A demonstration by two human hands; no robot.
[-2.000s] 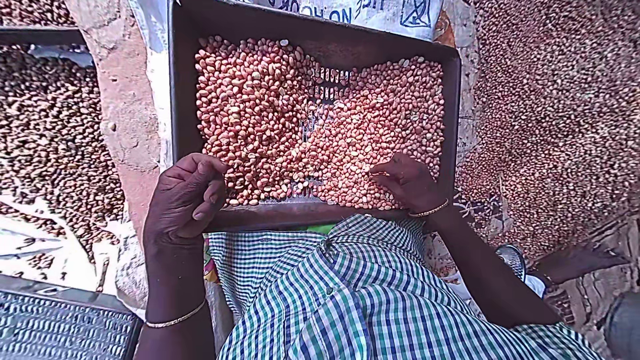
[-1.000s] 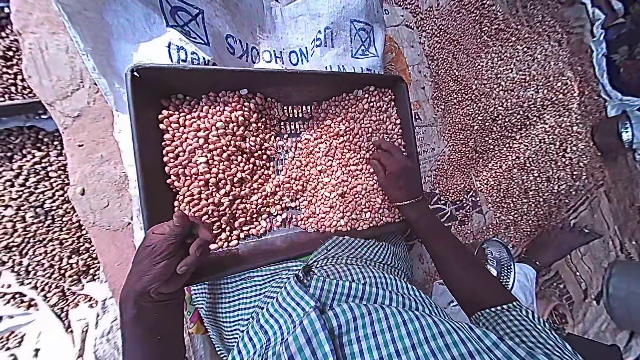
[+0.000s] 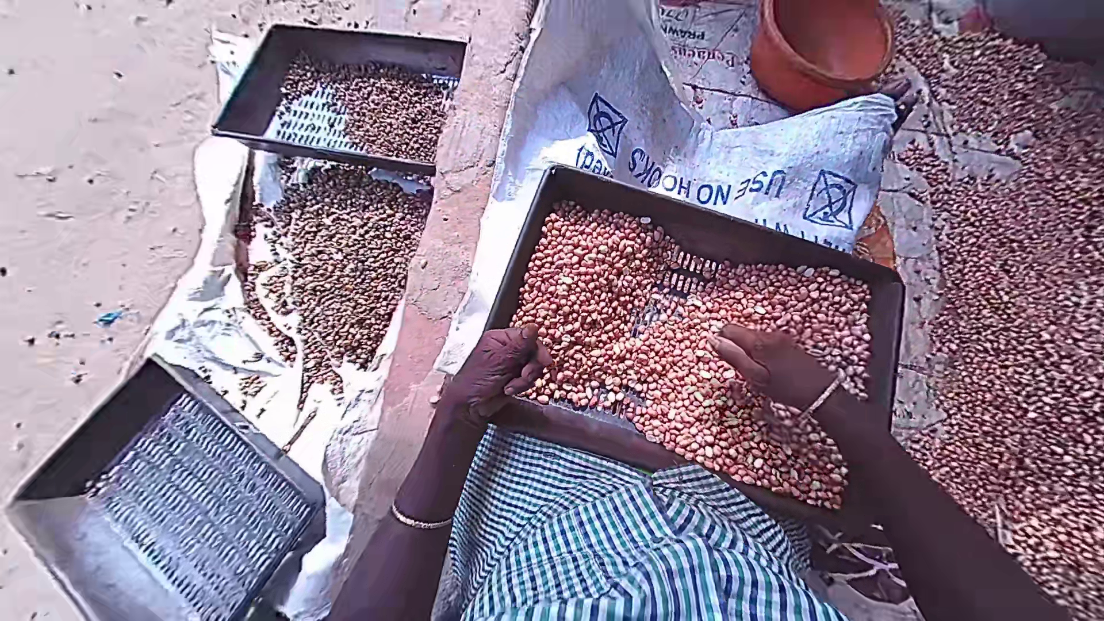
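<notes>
A dark rectangular sieve tray [image 3: 888, 345] with a slotted bottom lies tilted across my lap. Reddish-brown nuts, perhaps peanuts [image 3: 595, 267], fill it in a left and a right heap, with some bare slots between. My left hand [image 3: 500, 371] is at the tray's near left corner, fingers curled over the rim beside the left heap; whether it holds a nut is unclear. My right hand [image 3: 772, 366] rests on the right heap with bent fingers touching the nuts; I cannot tell if any are between its fingertips.
An orange clay pot [image 3: 819, 52] stands at the top right, beside a white woven sack [image 3: 724, 164]. Nuts [image 3: 1026, 345] spread over sheeting on the right. On the left are a bare slotted tray [image 3: 207, 509], another tray [image 3: 362, 155] with darker pods or nuts, and a stone ledge [image 3: 457, 190].
The view has swung left, bringing in the trays there and the clay pot. In the sieve, the right heap now reaches down to the near right corner. Both hands remain at the sieve.
</notes>
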